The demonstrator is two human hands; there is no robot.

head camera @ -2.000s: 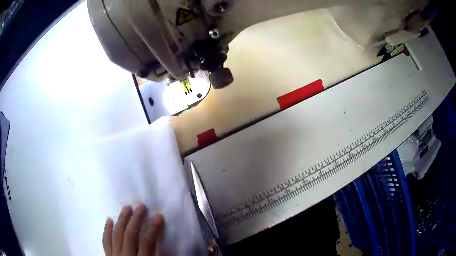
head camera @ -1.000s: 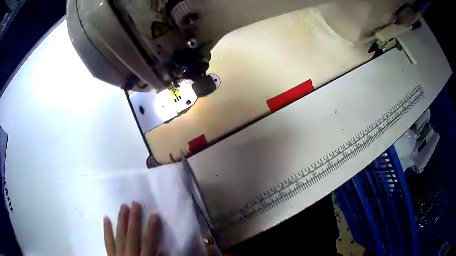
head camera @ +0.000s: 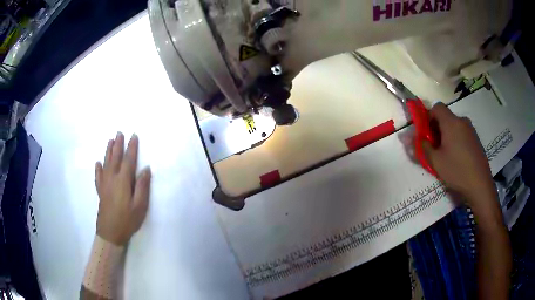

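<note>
My left hand [head camera: 122, 196] lies flat, palm down and fingers a little apart, on the bright white surface at left. White sheet material [head camera: 182, 252] seems to lie there, but its outline blends into the tabletop. My right hand [head camera: 454, 149] is at the right, around the red handles of the fabric shears [head camera: 420, 132]. The shears lie over the machine bed, blades closed and pointing up and left under the machine arm. Some right fingers are hidden behind the handles.
The off-white sewing machine head [head camera: 199, 58] stands over the lit needle plate [head camera: 234, 136]. Red tape [head camera: 369, 136] marks the bed's front edge. A printed ruler [head camera: 352, 231] runs along the table front. A blue plastic basket [head camera: 443, 252] is below at right, partly behind my right forearm.
The shears have moved from the sheet's right edge to the machine bed at right, with my right hand now visible on them. My left hand has moved up and left. The view has shifted.
</note>
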